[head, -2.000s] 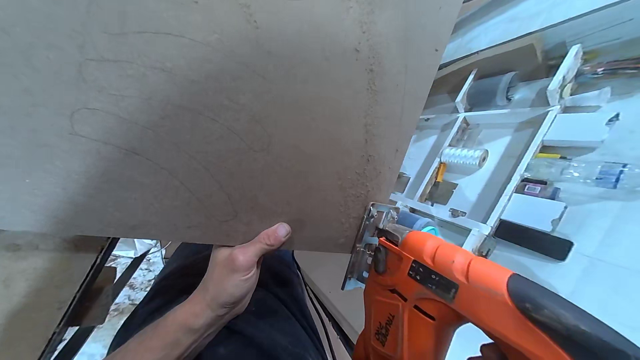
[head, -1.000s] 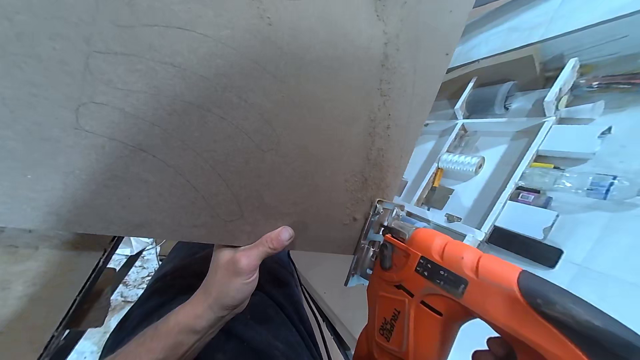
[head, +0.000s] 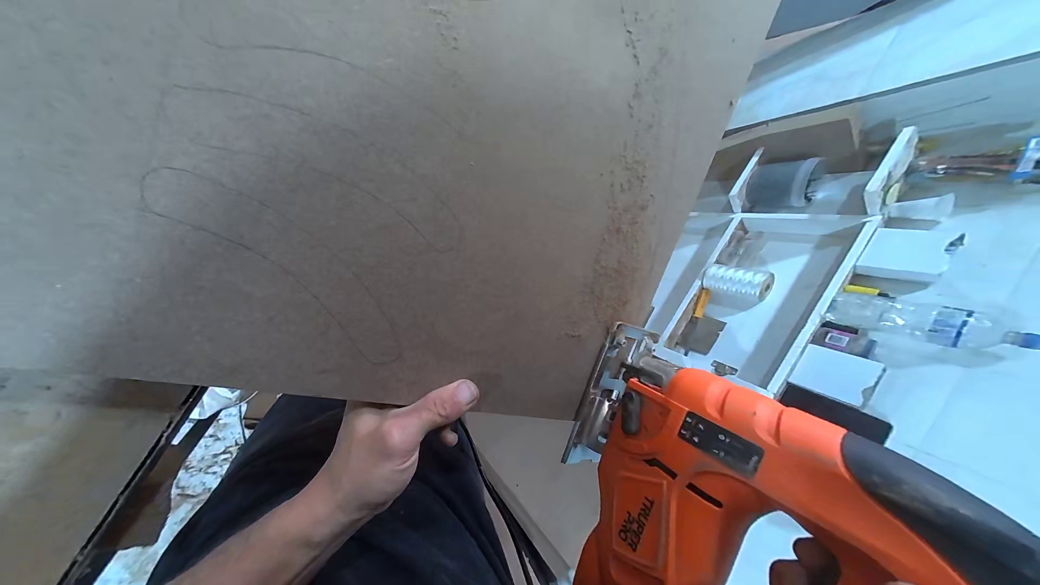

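A large brown fiberboard panel (head: 504, 203) fills the upper left, marked with curved pencil lines and with sawdust strewn along its right side. My left hand (head: 390, 455) grips the panel's near edge, thumb on top and fingers beneath. At the right, my right hand (head: 804, 561) is mostly hidden behind the handle of an orange Truper jigsaw (head: 674, 455), and only some fingertips show. The jigsaw's metal base plate (head: 597, 398) sits at the panel's near right corner. Its blade cannot be seen.
On the right, a white divided frame (head: 829, 301) holds a spool of white cord (head: 738, 283) and a putty knife (head: 700, 325). Beside it lie a clear plastic bottle (head: 926, 321) and a dark phone-like object (head: 837, 414). A dark cable (head: 504, 504) runs by my leg.
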